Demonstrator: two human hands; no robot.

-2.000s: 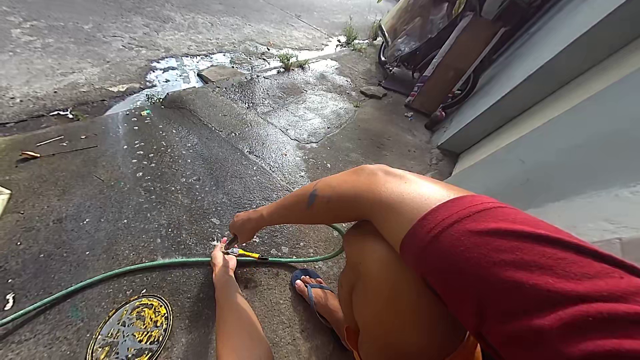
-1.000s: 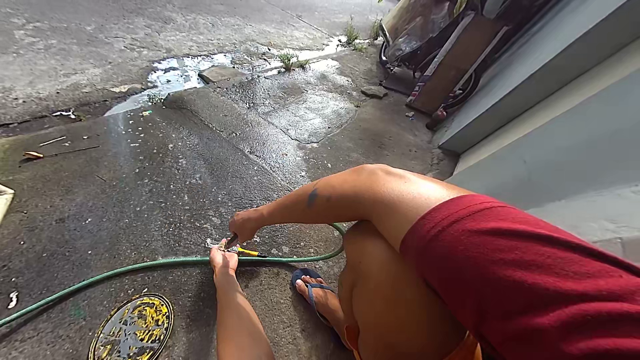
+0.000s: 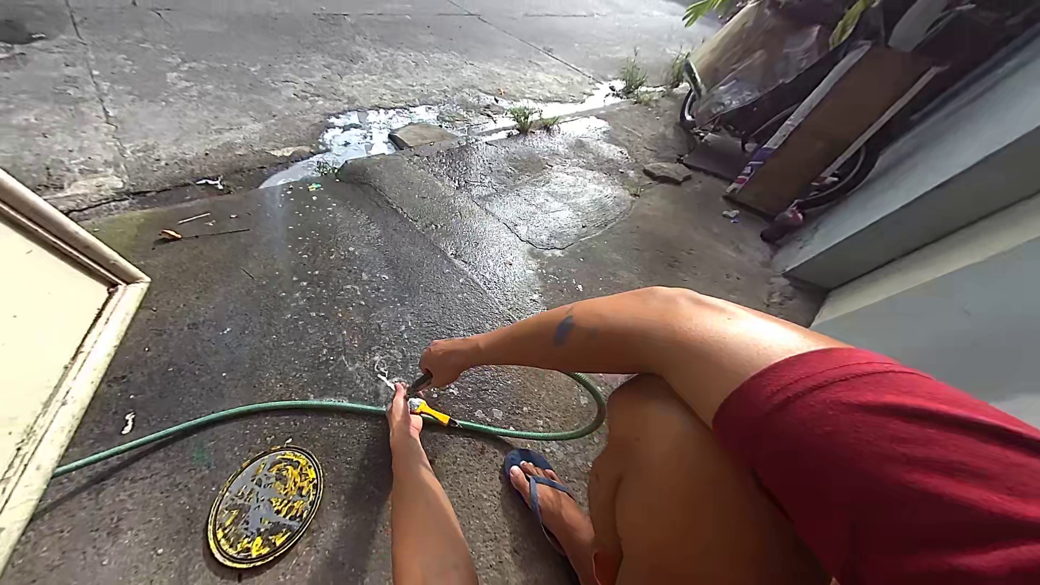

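Low over the wet concrete, my left hand [image 3: 402, 418] is closed around a small fitting with a yellow handle [image 3: 432, 413]; its exact kind is hard to tell. My right hand [image 3: 445, 361], just above and to the right, grips a dark tool handle [image 3: 420, 382] that slants down to the left hand. The tool's working end is hidden. A small whitish piece shows by the left fingertips. The green garden hose [image 3: 268, 409] runs from the left edge past my left hand and curves up behind my right forearm.
A round cover with worn yellow paint [image 3: 264, 505] lies at lower left. A cream panel frame [image 3: 122, 272] stands at the left edge. My foot in a blue flip-flop [image 3: 536, 483] is beside the hose. A brown board [image 3: 829, 130] leans near a bicycle wheel; a wall runs along the right.
The view has shifted, bringing more of the cream panel in at the left. Both hands stay together at the fitting, with little plain movement.
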